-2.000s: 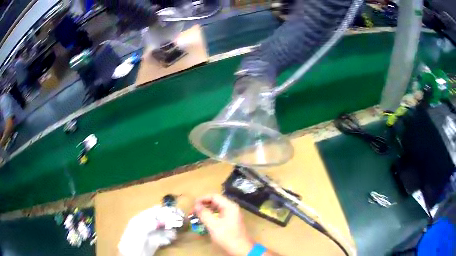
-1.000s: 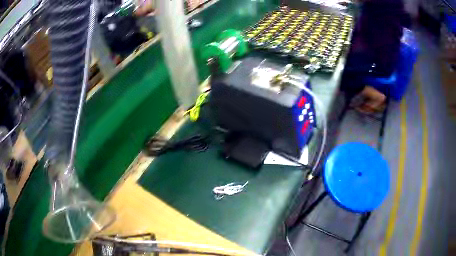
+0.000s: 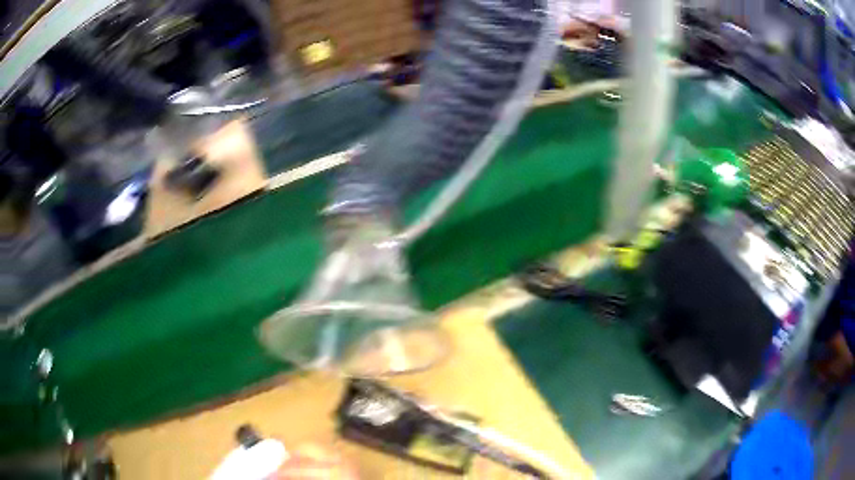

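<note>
My left hand (image 3: 251, 462), in a white glove, is at the bottom edge, blurred and cut off. A small dark part of an assembly (image 3: 247, 435) juts from the glove's upper side; the rest of the piece is hidden. My bare right hand (image 3: 317, 463) is close beside the glove, blurred and mostly cut off; its fingers cannot be made out. The soldering iron (image 3: 487, 443) lies in its black stand (image 3: 389, 424), right of my hands, with a yellowish pad (image 3: 441, 454) in the tray.
A clear fume hood (image 3: 356, 333) on a ribbed hose hangs over the tan board (image 3: 178, 445). Green conveyor (image 3: 197, 309) behind. At right: black feeder box (image 3: 717, 305), coiled cable (image 3: 572, 289), white wires (image 3: 637, 405), post (image 3: 642, 122), blue stool (image 3: 773, 450). A person's hand (image 3: 832, 361) shows far right.
The view swung right to the feeder and stool, then back left. My hands left the picture and show again at the bottom edge, lower than two seconds ago.
</note>
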